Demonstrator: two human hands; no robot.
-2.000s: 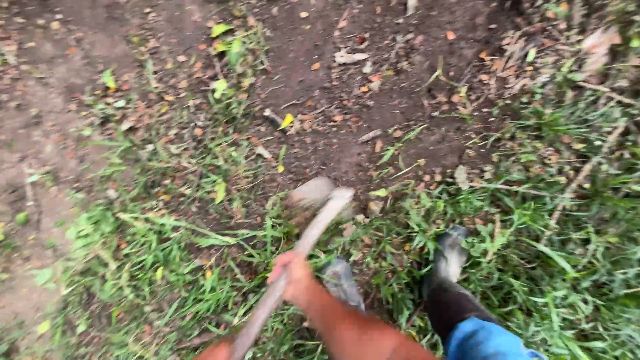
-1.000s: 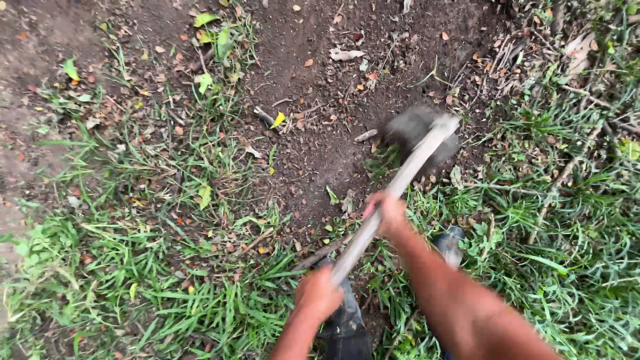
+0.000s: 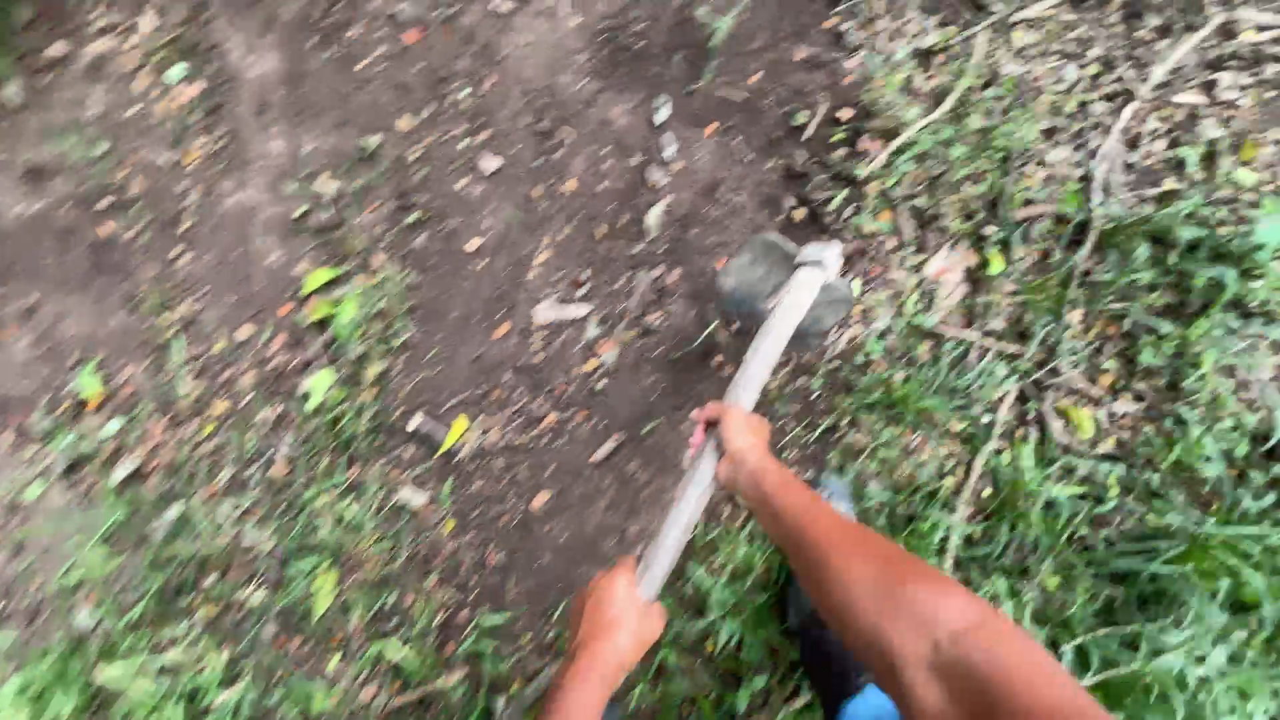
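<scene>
A hoe with a long pale wooden handle (image 3: 765, 352) slants from the lower middle up to the right. Its wide grey metal blade (image 3: 752, 278) is at the far end, over bare brown soil beside the grass. My left hand (image 3: 615, 615) is closed around the near end of the handle. Further up the shaft my right hand (image 3: 735, 440) grips it, roughly midway to the blade. The blade is blurred, and whether its edge touches the soil cannot be told.
Grass (image 3: 1130, 560) with thin roots or sticks lies on the right, more grass and weeds at lower left. Bare soil (image 3: 520, 400) strewn with fallen leaves runs between them. A boot (image 3: 825, 640) shows under my right forearm.
The view has shifted considerably. Both hands remain on the handle; the blade has moved away from my boots, to bare soil farther up. Two seconds ago it was close to them, above grass.
</scene>
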